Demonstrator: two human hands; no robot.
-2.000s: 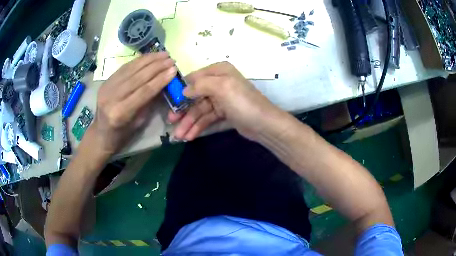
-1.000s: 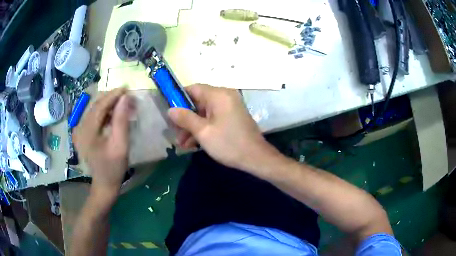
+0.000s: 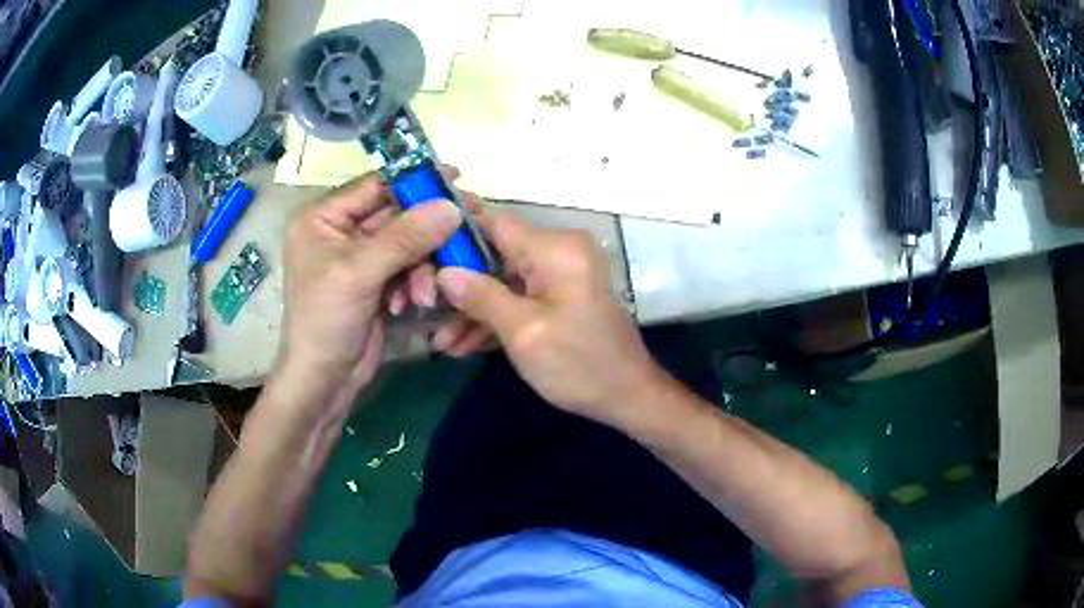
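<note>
A grey handheld fan body point(image 3: 357, 81) is held at a slant over the front part of the bench, its round head up and to the left. Its handle is open and shows a blue lithium cell point(image 3: 461, 247) and a small control board point(image 3: 402, 143) between cell and head. My left hand point(image 3: 357, 255) grips the handle from the left, its thumb on the cell. My right hand point(image 3: 549, 291) holds the lower end of the handle, its thumb at the cell's end. The fingers hide part of the handle.
White and grey fan bodies point(image 3: 149, 211), a loose blue cell point(image 3: 222, 222) and a green board point(image 3: 241, 282) lie at left. Two yellow-handled screwdrivers point(image 3: 634, 44) and small dark pieces point(image 3: 781, 105) lie beyond the work. A black electric screwdriver point(image 3: 894, 131) with a cord is at right.
My left hand first came off the fan, then returned to grip the handle over the cell. My right hand has kept hold. The whole view has shifted slightly.
</note>
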